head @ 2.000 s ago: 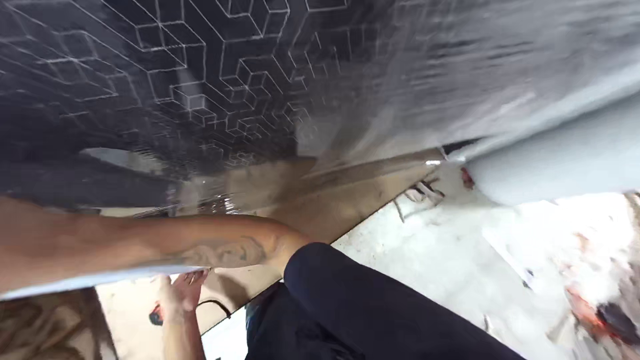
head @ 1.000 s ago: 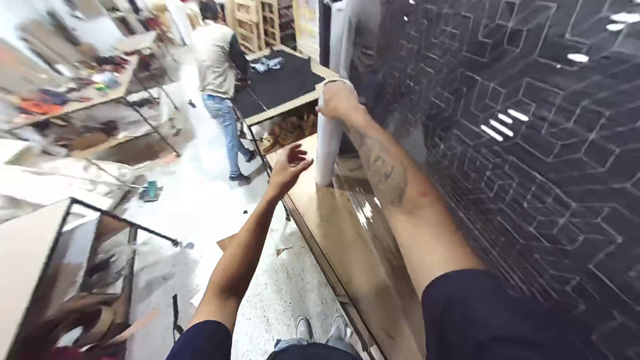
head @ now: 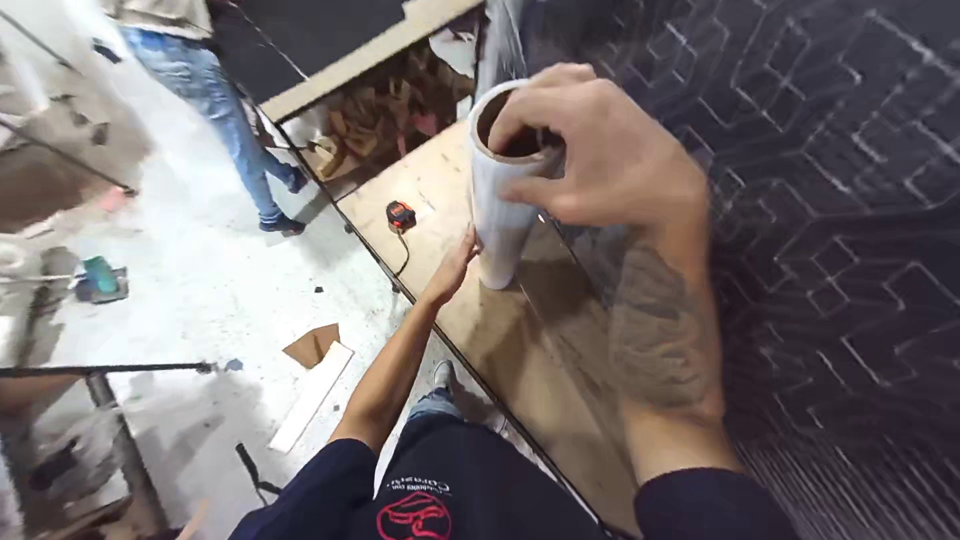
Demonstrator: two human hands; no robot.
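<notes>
My right hand (head: pixel 592 146) grips the top rim of an upright roll of clear plastic film (head: pixel 499 225), with fingers inside its cardboard core and the thumb outside. My left hand (head: pixel 456 266) is beside the roll's lower part, its fingertips at or near the film; contact is not certain. Film stretches from the roll towards a large dark panel (head: pixel 825 225) with a geometric line pattern on the right. The roll's lower end is over a wooden board surface (head: pixel 495 322). A tape measure (head: pixel 400 215) lies on that surface, left of the roll.
A person in jeans (head: pixel 217 112) stands at the upper left beside a dark-topped table (head: pixel 360 67). Scraps (head: pixel 375 120) fill a space under it. Cardboard (head: pixel 311 345) and a white strip (head: pixel 311 397) lie on the floor. A metal frame (head: pixel 112 420) stands lower left.
The view has swung widely since the first frame and come closer to the roll since the second. My left hand, raised apart from the roll one second ago, is now low beside it.
</notes>
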